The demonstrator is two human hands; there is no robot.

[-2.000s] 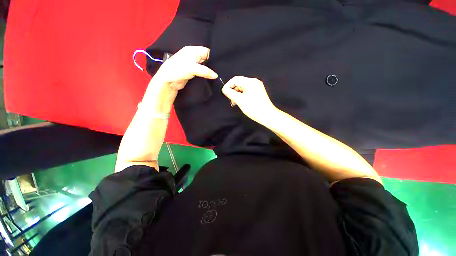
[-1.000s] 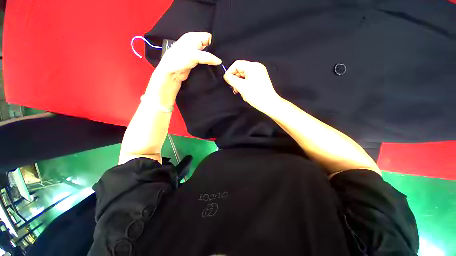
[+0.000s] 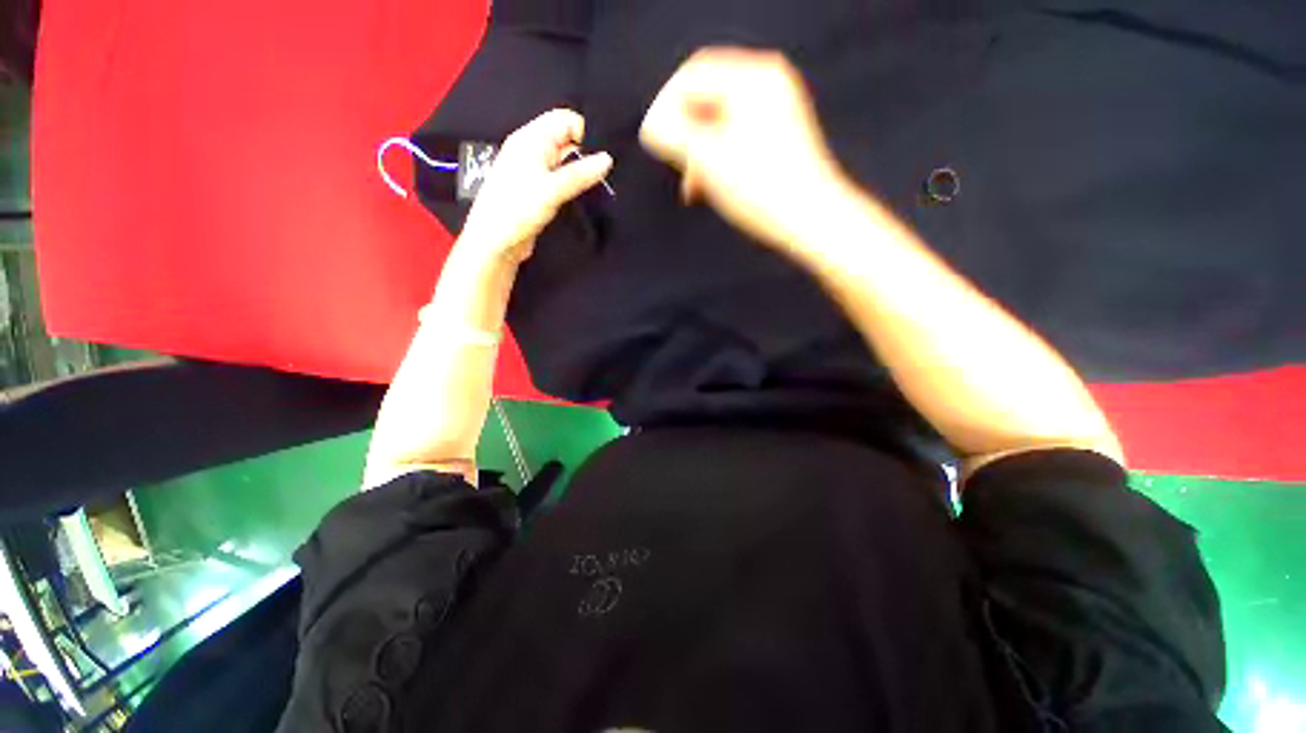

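A dark coat (image 3: 1089,272) lies spread over the red cloth, with one round dark button (image 3: 942,185) with a shiny rim on it. My left hand (image 3: 533,179) is over the collar end of the coat, and a thin glinting needle (image 3: 607,183) sticks out between its thumb and fingers. My right hand (image 3: 738,126) is blurred, raised above the coat to the right of the needle and apart from it, with its fingers curled. I cannot tell whether it holds thread.
A whitish-blue hanger hook (image 3: 390,161) sticks out at the collar beside a dark neck label (image 3: 474,169) with pale lettering. Red cloth (image 3: 229,186) lies to the left. Another dark garment (image 3: 186,430) is at the lower left, above the green floor (image 3: 272,494).
My right hand has moved up and away from the needle, and the gap between my hands is wider. My left hand stays near the collar, now with the neck label more exposed.
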